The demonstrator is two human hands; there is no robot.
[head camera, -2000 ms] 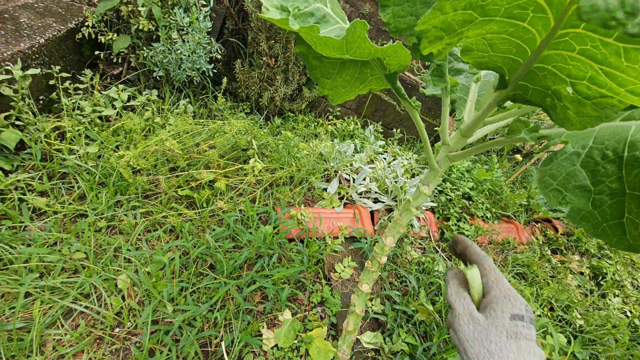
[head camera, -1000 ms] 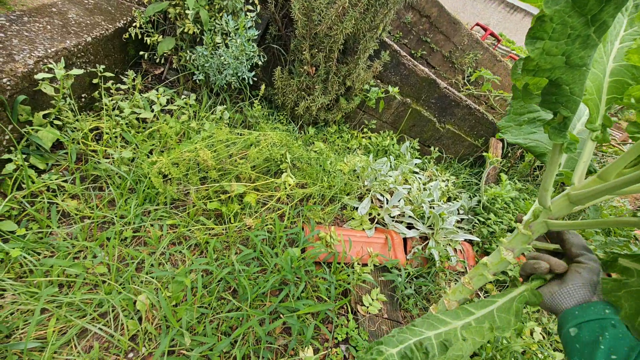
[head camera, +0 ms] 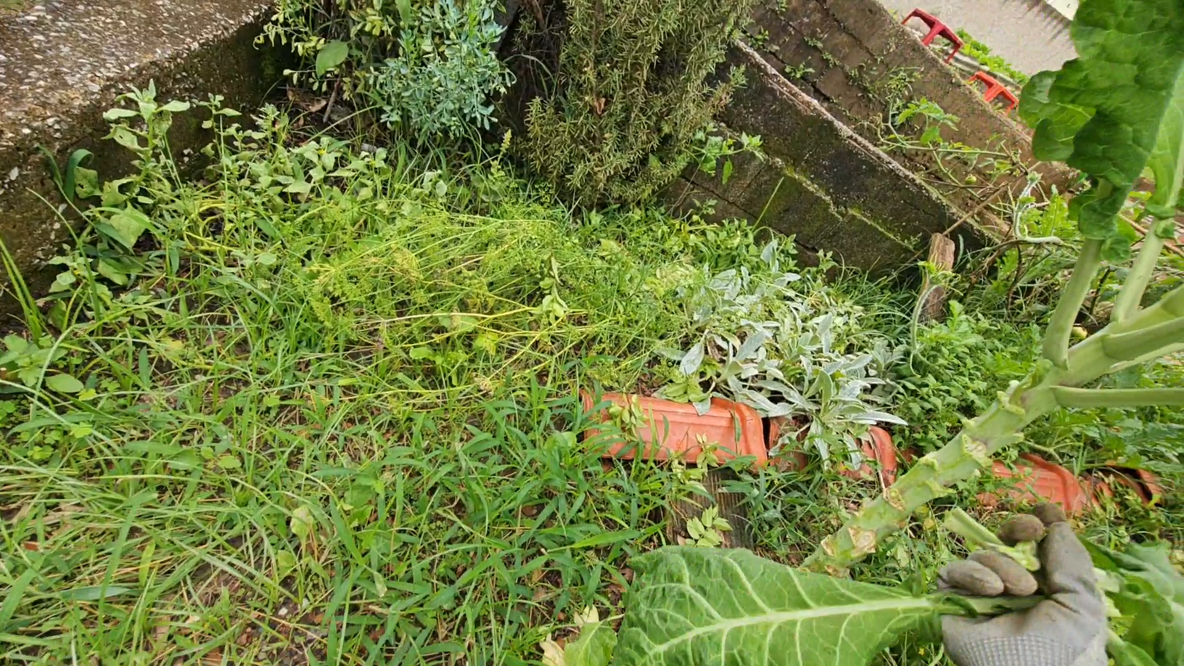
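Note:
My right hand (head camera: 1027, 587), in a grey work glove, is at the lower right, its fingers closed around cut leaf stalks. From it a large green leaf (head camera: 768, 610) with pale veins extends left along the bottom edge. A pale stalk end (head camera: 985, 535) sticks out above the fingers, and more leaf shows right of the glove. Just above and left of the hand, the thick, scarred stem of a tall collard-like plant (head camera: 939, 467) slants up to the right. Its upper leaves (head camera: 1105, 120) are partly outside the frame. My left hand is not in view.
Terracotta roof tiles (head camera: 684, 430) lie end to end in the grass, beside silvery-leaved plants (head camera: 786, 342). A weathered wooden stake (head camera: 936, 273) stands near a mossy, slanting wall (head camera: 832, 176). A rosemary-like bush (head camera: 629, 102) grows behind. A rough concrete ledge (head camera: 120, 74) borders the upper left.
The view has swung, putting the plant farther right. Two seconds ago my right hand held a short green piece; since one second ago it has moved lower, off the stem, with the large leaf held.

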